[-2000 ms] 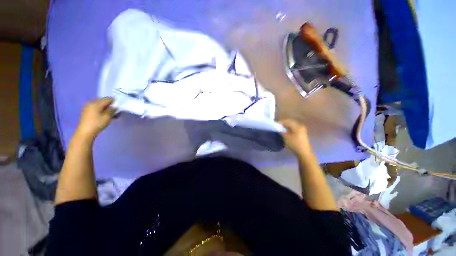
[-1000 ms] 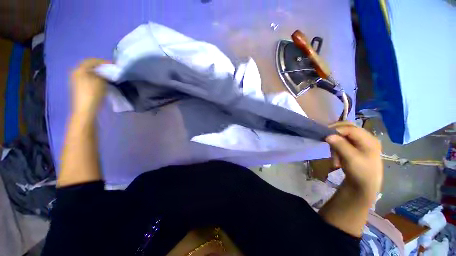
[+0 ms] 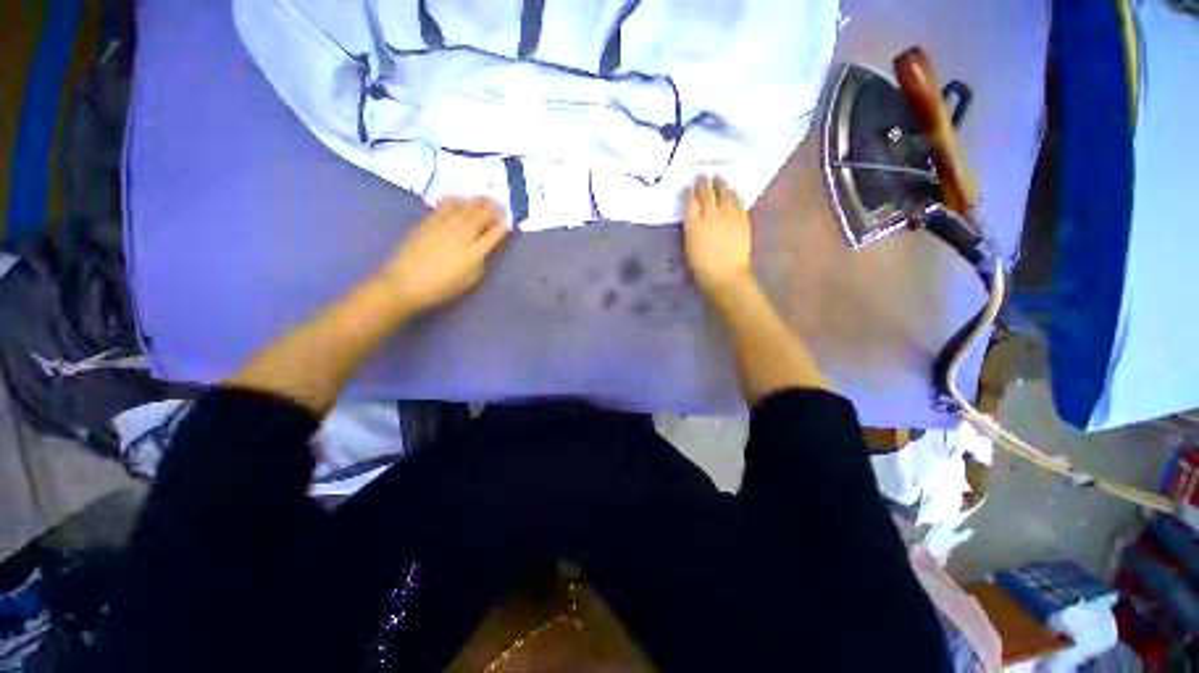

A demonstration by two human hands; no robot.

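The pale blue-white garment body lies spread out at the top of the pressing table, with dark strips and a long rectangle outlined in dark lines. Its upper part is cut off by the picture's edge. My left hand lies flat at its near edge, left of centre, fingertips on the cloth. My right hand lies at the near edge to the right, fingertips on the cloth. Neither hand visibly grips it. The steam iron stands right of the garment, its wooden handle uppermost, untouched.
The purple table cover has brown discolouring and small dark spots near my hands. A pale hose runs from the iron off the table's right side. A blue-edged pale table stands at right. Grey and pale cloth heaps lie beyond the left edge.
The garment has gone from bunched and lifted, grey side showing, to spread flat further up the table. My hands have let go of its edge and moved inward onto its near edge.
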